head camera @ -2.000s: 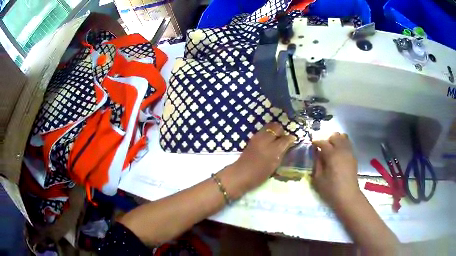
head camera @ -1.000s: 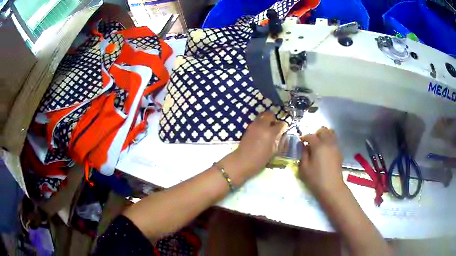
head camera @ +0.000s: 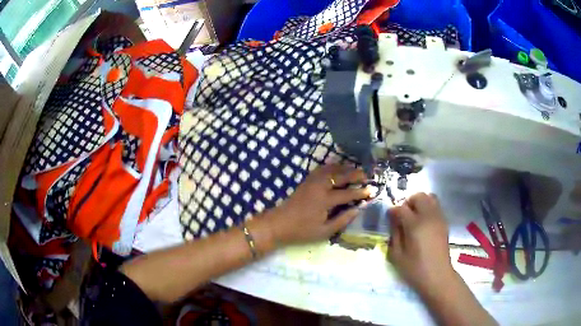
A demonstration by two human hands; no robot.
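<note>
The navy printed panel with cream lattice (head camera: 248, 146) lies spread left of the sewing machine's needle, reaching back behind the machine head. My left hand (head camera: 325, 197) rests on the panel's right edge, fingers spread and pressing it by the presser foot (head camera: 384, 178). My right hand (head camera: 414, 229) is just right of the presser foot, with thumb and fingertips pinched at the cloth edge; what lies between them is too small and glaring to tell. The off-white machine head (head camera: 446, 95) stands behind both hands.
A heap of orange, white and navy pieces (head camera: 102, 204) lies at left by a cardboard box (head camera: 48, 76). Thread snips (head camera: 494, 223), dark scissors (head camera: 530, 248) and red strips (head camera: 487, 258) lie right of my right hand. Blue bins (head camera: 509, 32) stand behind the machine.
The panel has shifted and now spreads lower and further left, with its front edge nearer my left forearm. My left hand's fingers are more spread. The camera view has shifted slightly.
</note>
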